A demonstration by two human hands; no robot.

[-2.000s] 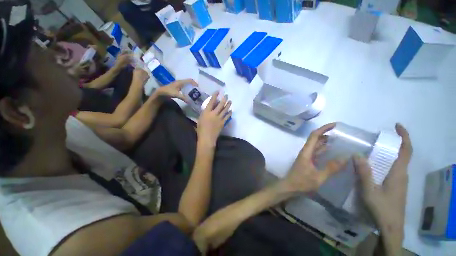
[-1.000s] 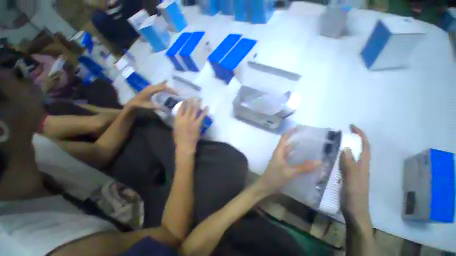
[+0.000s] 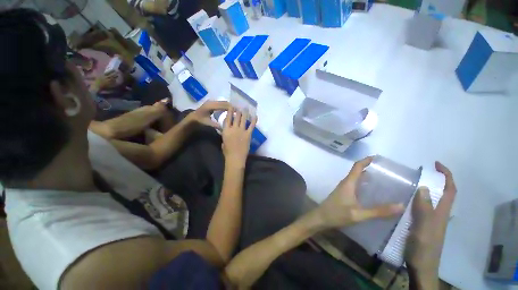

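My left hand holds a clear plastic tray at the lower right, thumb and fingers around its near side. My right hand holds a white product unit with a ribbed side along the tray's right edge. The tray and the unit are together, side by side, above the table's front edge. An open retail carton stands just beyond my hands with its lid flap up. A clear piece and a white round end show inside it.
A person sits close at the left, their hands on another box. Blue boxes stand on the white table beyond. One box is at the far right, another at the right edge.
Since two seconds ago a grey box below my hands has left view. The dark part seen between tray and unit one second ago is now mostly hidden. The view has shifted.
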